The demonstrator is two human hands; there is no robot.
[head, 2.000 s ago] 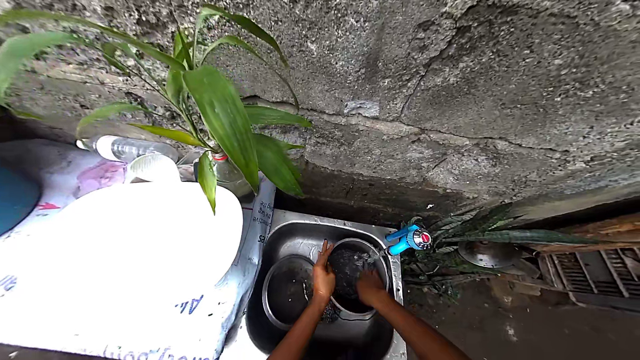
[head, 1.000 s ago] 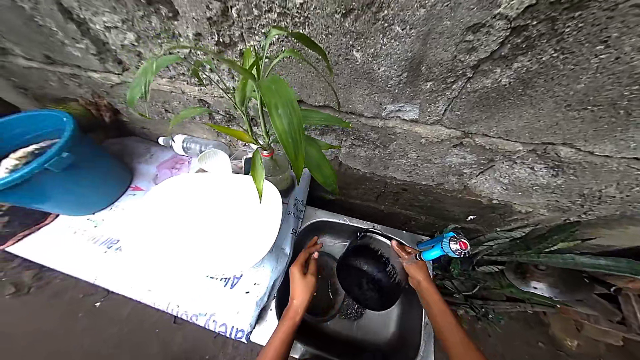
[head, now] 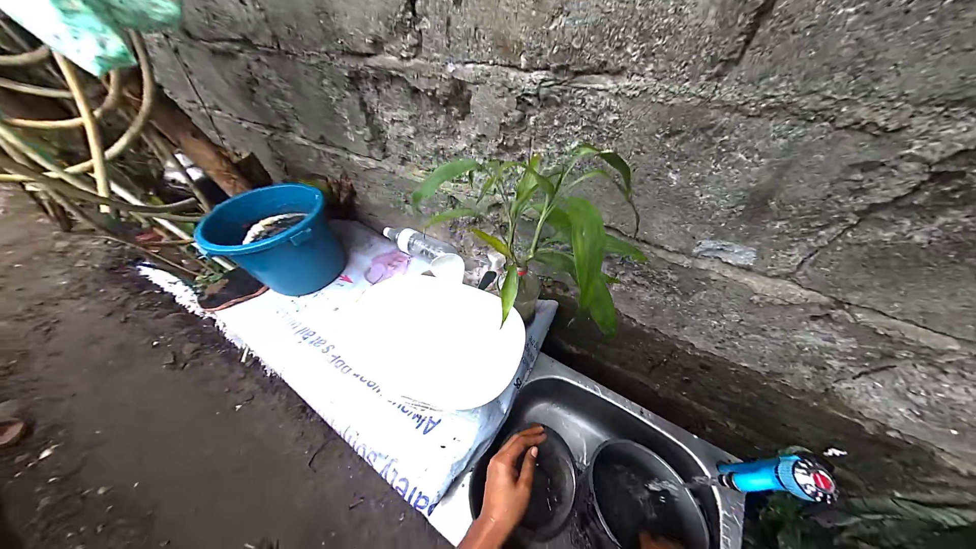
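At the lower right is a stainless steel sink holding two round dark vessels. My left hand rests with its fingers at the upper rim of the shallower metal vessel; whether it grips it is unclear. Water runs from the blue faucet into the deeper metal pot on the right. Only a small part of my right hand shows, low in that pot at the frame's bottom edge; its fingers are hidden.
Left of the sink, a printed white sack bears a white round thing, a plastic bottle, a white cup and a blue bucket. A leafy plant stands in a jar by the concrete wall.
The dark pot, tilted between my hands one second ago, now sits upright under the running water. My right hand has moved from its rim into it. The view has swung left.
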